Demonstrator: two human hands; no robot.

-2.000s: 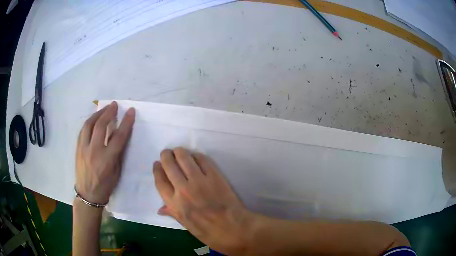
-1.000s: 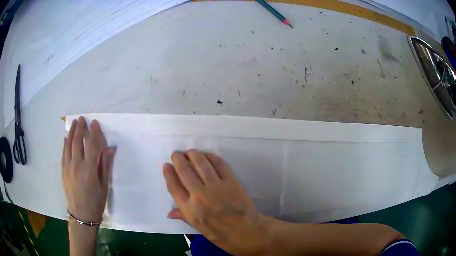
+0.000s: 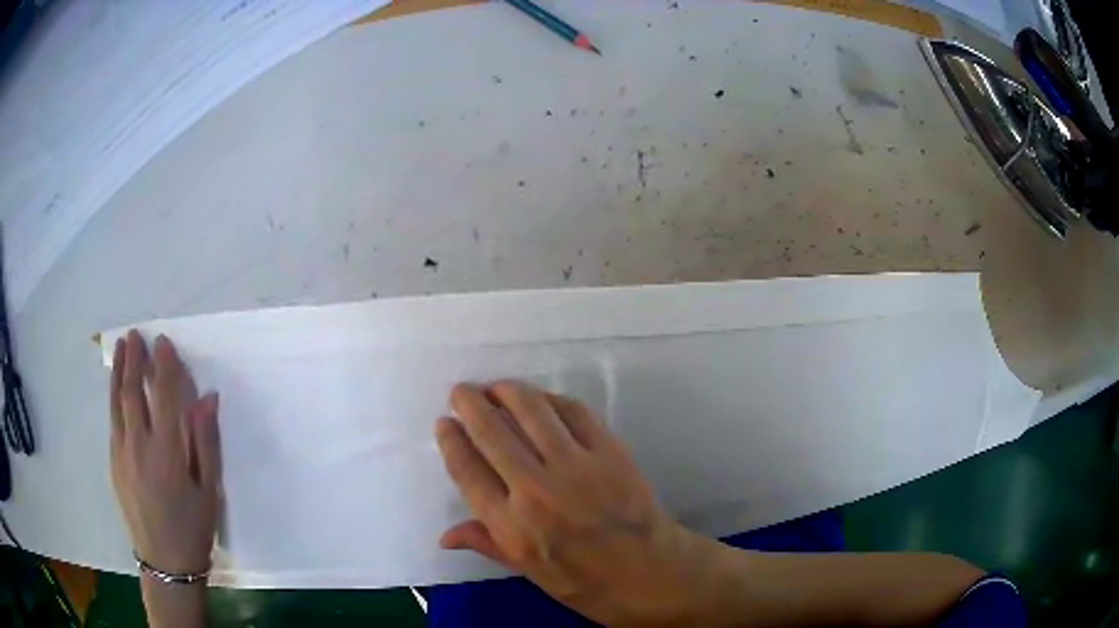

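A long white garment panel point(image 3: 785, 405) lies flat across the table, with a narrow folded band point(image 3: 687, 303) along its far edge and a curved cut-out at its right end. My left hand point(image 3: 166, 454) lies flat on the panel's left end, fingertips on the folded band. My right hand point(image 3: 558, 491) rests on the middle of the panel below the band, fingers slightly spread. Neither hand grips anything. A small tan corner point(image 3: 97, 337) peeks out at the panel's far left corner.
A steam iron point(image 3: 1012, 129) rests at the far right. A pencil point(image 3: 558, 27) lies beyond the panel near a tan band point(image 3: 847, 12). A printed paper sheet point(image 3: 135, 111) covers the far left. Black shears point(image 3: 15, 399) are cut off at the left edge.
The view has turned right, so the iron now shows more fully and the shears less. My right hand has moved rightward along the panel from my left hand, which stays at the left end.
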